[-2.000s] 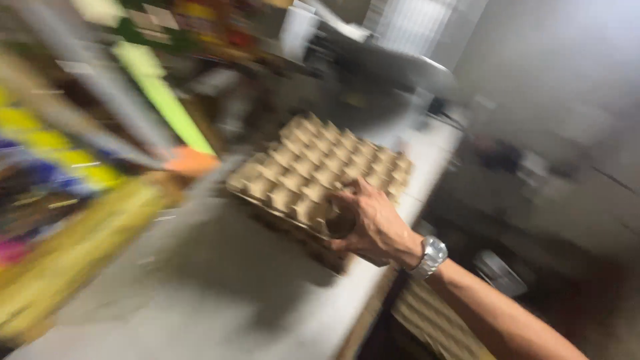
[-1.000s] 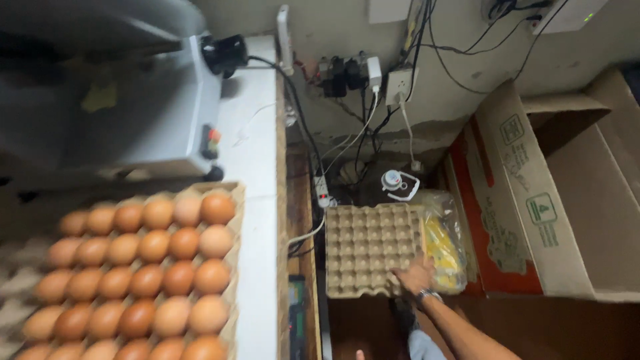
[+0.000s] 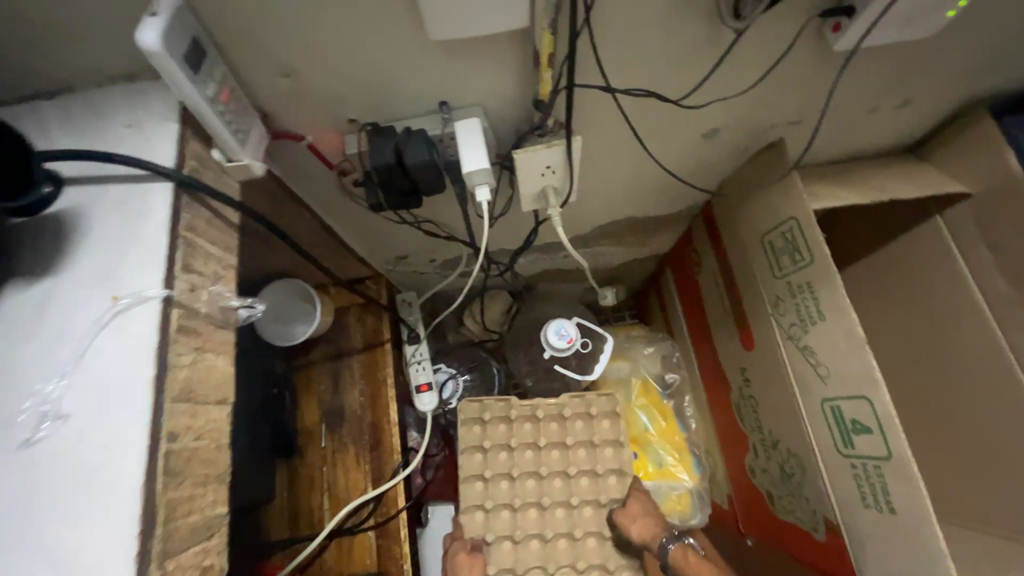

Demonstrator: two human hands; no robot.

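Note:
A cardboard egg tray (image 3: 548, 488) with no eggs in its cups is held low in front of me, between both hands. My right hand (image 3: 638, 516), with a metal watch at the wrist, grips its right edge. At the lower left edge, my left hand (image 3: 464, 554) holds the tray; only its fingers show at the bottom of the view. Just beyond the tray stand a large bottle with a white cap (image 3: 560, 336) and handle, and a plastic bag with yellow contents (image 3: 660, 436).
A white counter (image 3: 88, 336) with a wooden edge runs along the left, above a wooden shelf (image 3: 336, 416) with a white cup (image 3: 290, 312). A power strip (image 3: 418, 360) and cables hang near the wall outlet (image 3: 548, 172). Large open cardboard boxes (image 3: 800, 360) stand at right.
My left hand has come onto the tray's left edge; one second ago only my right hand held it. The view has turned away from the counter with the brown eggs.

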